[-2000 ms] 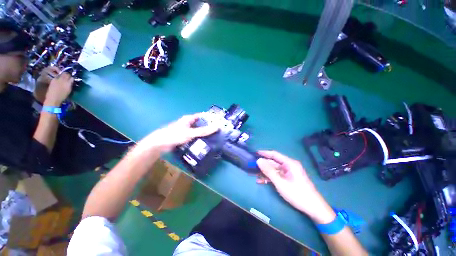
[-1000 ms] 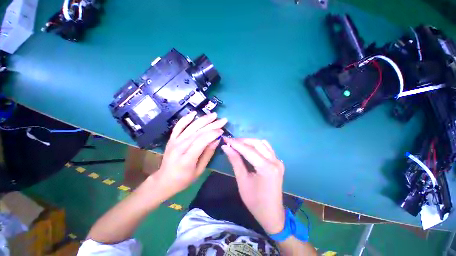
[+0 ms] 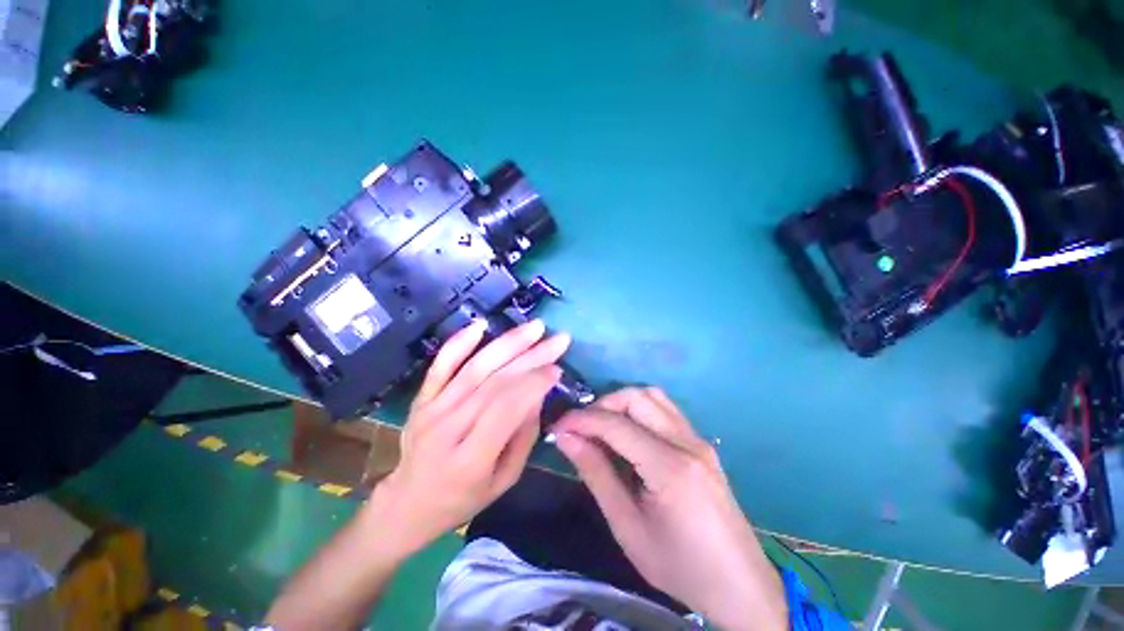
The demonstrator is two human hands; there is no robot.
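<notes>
A black device body (image 3: 413,240) lies on the green bench, with a short round barrel (image 3: 514,213) at its upper right and a pale label (image 3: 349,311) on its left part. My left hand (image 3: 483,413) lies over the narrow arm section at the device's lower right and holds it, covering most of it. My right hand (image 3: 659,475) is at the arm's tip, thumb and forefinger pinched on a tiny pale end, perhaps a wire connector plug (image 3: 551,436). The wires there are mostly hidden by the fingers.
A black housing shell (image 3: 851,277) with a green dot, red wire and white ribbon cable (image 3: 1008,210) lies at right among more black units. Another unit (image 3: 1048,493) with a white tag (image 3: 1070,563) lies lower right. A wired unit (image 3: 142,56) and a white box (image 3: 15,56) are upper left.
The view swung down and closer. The device, earlier held in both hands, lies on the bench with its label side up. My right hand has moved from gripping the arm to pinching at its tip.
</notes>
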